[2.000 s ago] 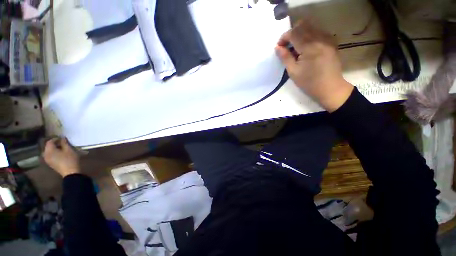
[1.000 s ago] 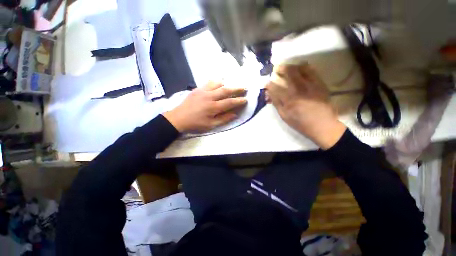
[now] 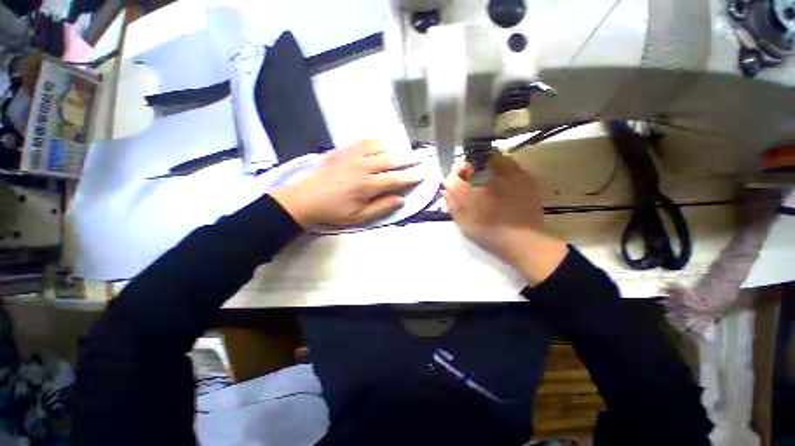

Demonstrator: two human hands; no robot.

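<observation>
A large pale garment panel (image 3: 122, 196) lies on the white table, its curved dark edge running to the needle area. A dark pocket piece with a pale band (image 3: 290, 100) lies on it, with narrow dark strips beside it. My left hand (image 3: 353, 185) lies flat on the panel, fingers spread slightly, left of the needle area. My right hand (image 3: 497, 202) is at the panel's edge under the sewing machine head (image 3: 575, 78); its fingertips are partly hidden by the machine, so its grip cannot be told.
Black shears (image 3: 655, 231) lie on the table at the right. A dusty pink fringed cloth (image 3: 710, 287) hangs over the right front edge. A printed packet (image 3: 61, 122) is at the far left. Pale panels (image 3: 261, 405) lie below the table.
The view has shifted, so the machine head shows more fully. My left hand has come from the panel's far left corner onto the cloth near the needle. My right hand stays at the panel's edge.
</observation>
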